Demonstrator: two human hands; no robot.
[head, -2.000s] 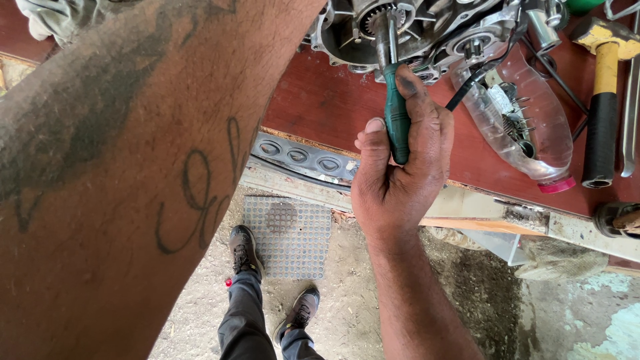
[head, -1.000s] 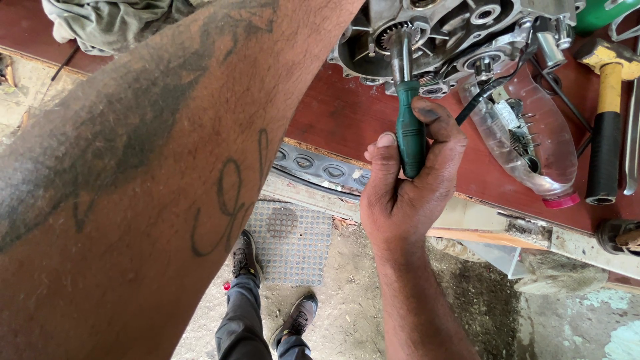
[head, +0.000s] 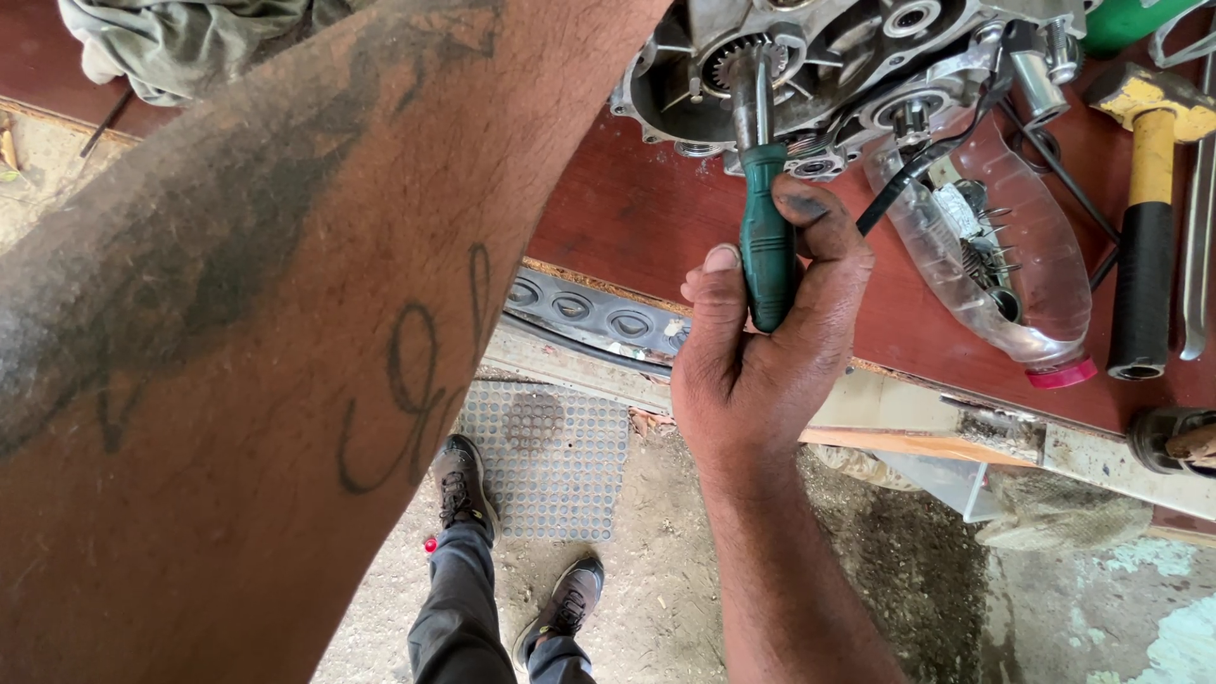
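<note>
My right hand [head: 774, 323] grips the green handle of a screwdriver [head: 768, 237], thumb on one side and curled fingers on the other. The tool's metal shaft points up into an open metal engine casing [head: 826, 71], where its far end meets or lies over a toothed gear [head: 730, 68]; the exact contact cannot be told. My left forearm crosses the left half of the view toward the top edge, and its hand is out of frame. Right of my right hand, a cut clear plastic bottle [head: 1045, 237] with a pink cap holds springs and small metal parts.
A hammer [head: 1152, 161] with a yellow and black handle and a long metal tool [head: 1199, 218] lie at the right on the red bench top [head: 617, 214]. A grey cloth [head: 190, 43] is at the upper left. A black strap [head: 888, 204] runs between casing and bottle.
</note>
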